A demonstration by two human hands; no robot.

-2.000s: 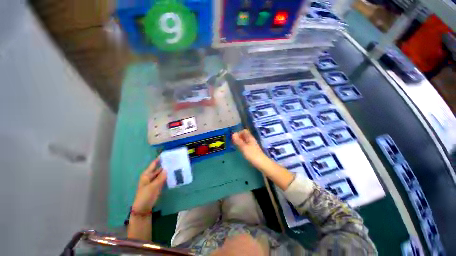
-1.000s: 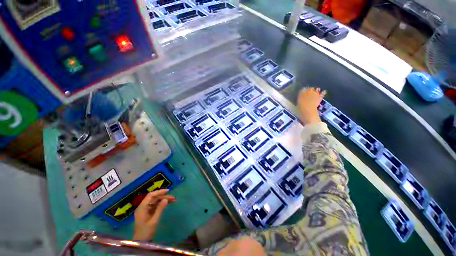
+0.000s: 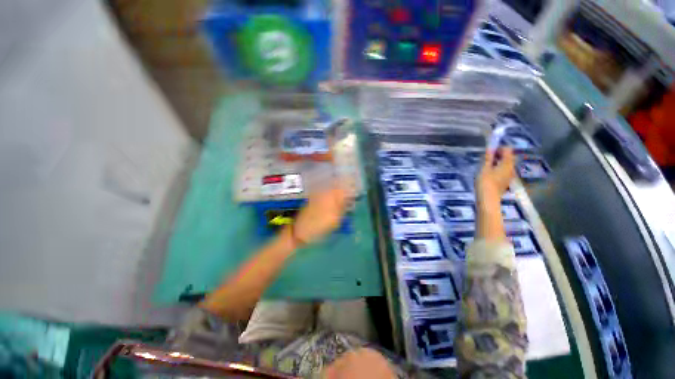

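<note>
My right hand is at the far right edge of the blister tray. Its fingers are on a pale housing panel, which is blurred and tilted. My left hand is blurred over the front right of the press base plate; whether it holds anything is hidden by blur. A panel sits on the orange-brown fixture under the press head. Rows of panels with dark patterns lie in the tray, partly covered by my right forearm.
Stacked clear trays stand behind the working tray. The control box and blue press body with its green disc are above. The conveyor belt runs at right with a line of panels. A grey panel stands far left.
The view has swung back left toward the press. My right hand has moved from the belt's panel line to the tray's far edge, now with a panel. My left hand has reached further over the press base.
</note>
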